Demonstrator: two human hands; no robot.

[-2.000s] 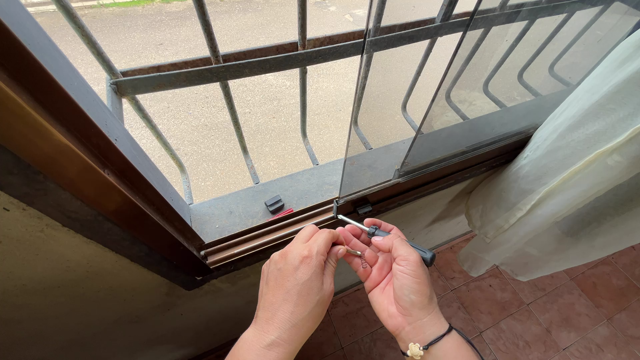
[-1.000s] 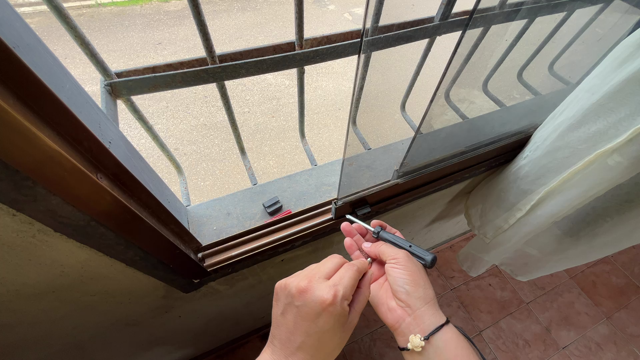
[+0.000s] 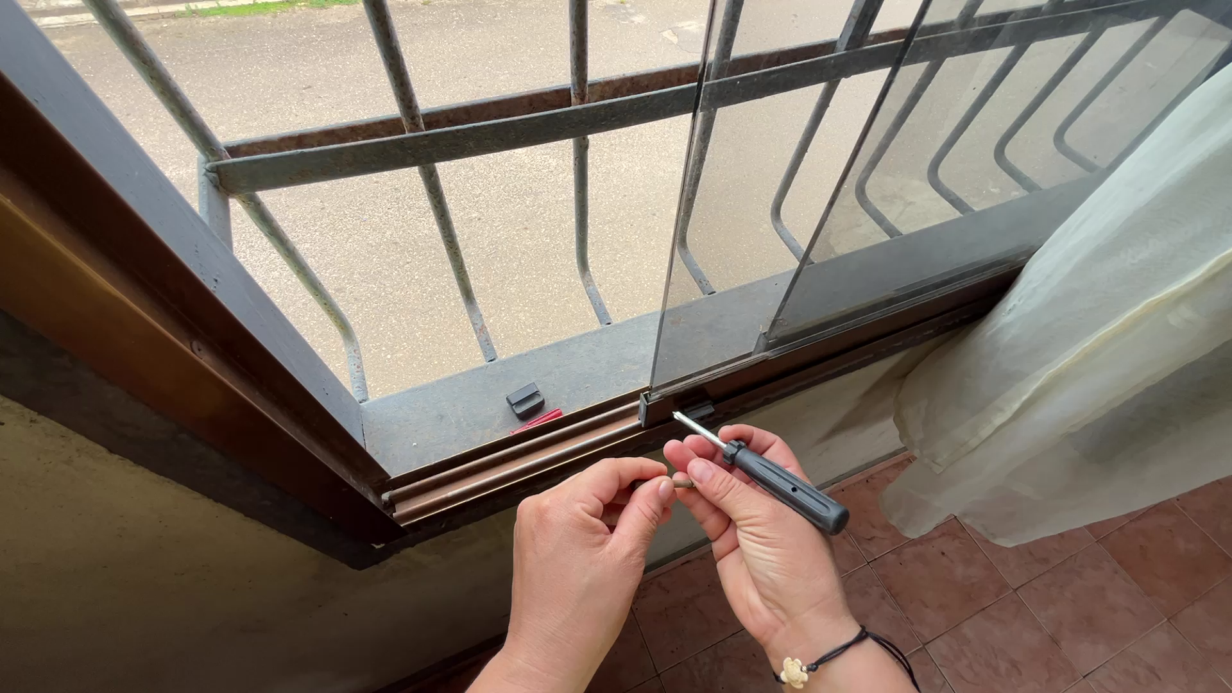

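My right hand point(image 3: 760, 525) holds a screwdriver point(image 3: 784, 486) with a black handle, its metal tip pointing up and left towards the sliding window's lower rail. Between the fingertips of both hands is a small metal piece point(image 3: 682, 483), perhaps a screw; its far end is hidden by the fingers. My left hand point(image 3: 587, 553) pinches a small dark part at the other end of that piece. Just beyond the hands, the glass panel's bottom rail point(image 3: 664, 406) ends above the brown metal track point(image 3: 520, 472). A dark block point(image 3: 526, 400) and a red object point(image 3: 537, 421) lie on the outer sill.
Metal security bars point(image 3: 443, 221) stand outside the window. The brown window frame point(image 3: 192, 346) rises at the left. A pale curtain point(image 3: 1068, 385) hangs at the right, close to the track. Reddish floor tiles point(image 3: 1039, 597) lie below.
The screwdriver's tip, at the end of the window rail two seconds ago, has come back from it. Both hands have moved away from the track and stay together around the small piece.
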